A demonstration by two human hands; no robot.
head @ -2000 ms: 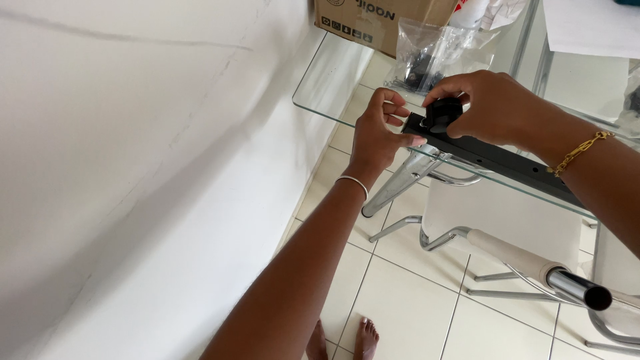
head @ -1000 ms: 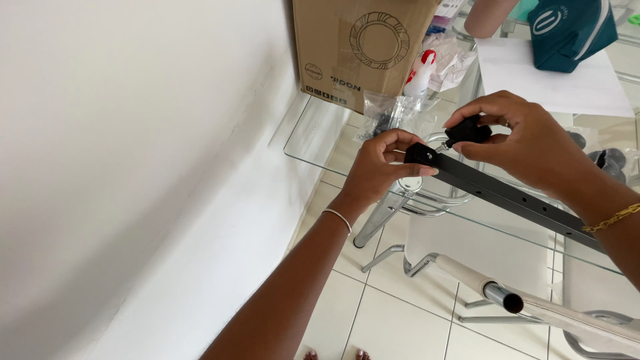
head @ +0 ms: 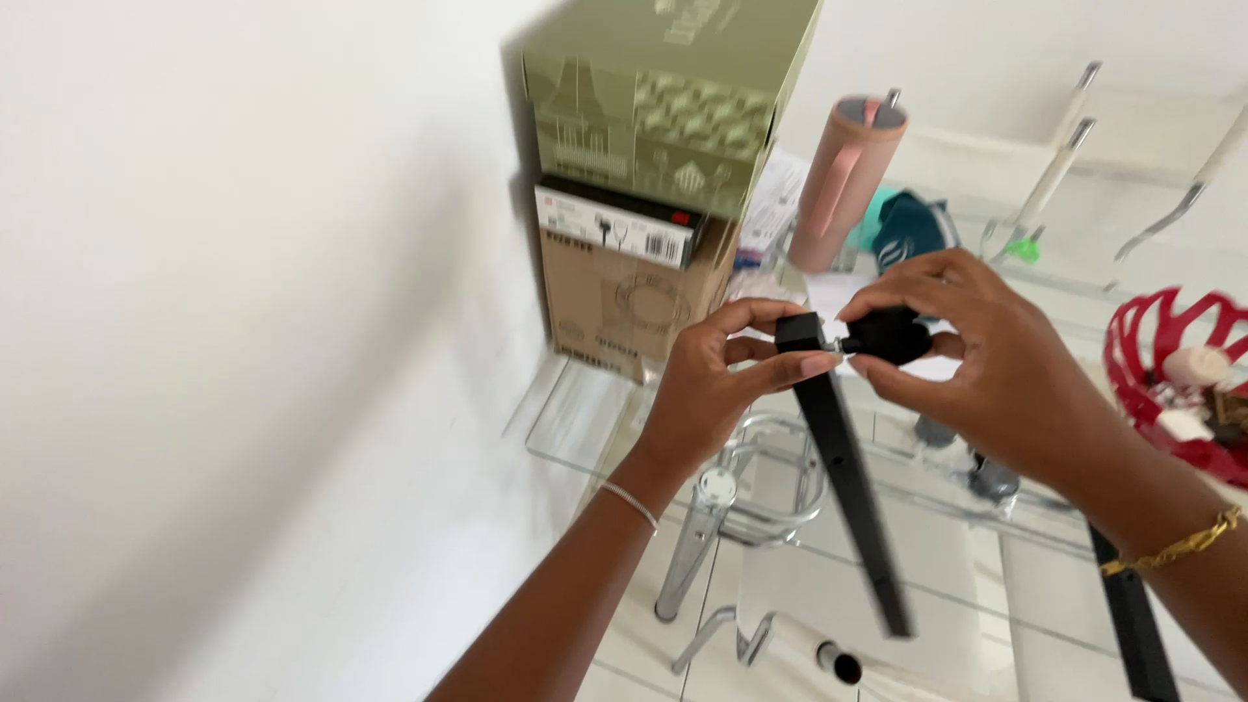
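Note:
My left hand [head: 726, 375] pinches the capped end of a black square metal tube [head: 848, 478], which has holes along its side and hangs down and slightly right. Between the fingers of my right hand [head: 985, 361] is a black caster wheel [head: 889, 334], its metal stem pointing left at the tube's end. The stem meets the end or lies just at it; how deep it sits cannot be told. A second black tube [head: 1131, 614] with holes lies at the lower right, partly hidden by my right forearm.
A glass table [head: 570, 453] stands below, near the white wall. Stacked on it are a cardboard box [head: 604, 283], a flat box [head: 619, 226] and a green box [head: 653, 117]. Behind stand a pink tumbler [head: 843, 185] and a teal pouch [head: 912, 229]; a red basket [head: 1131, 370] is at right.
The view has tilted up strongly. The tube now points down, where before it ran to the lower right. The caster stays in my right hand beside the tube's end.

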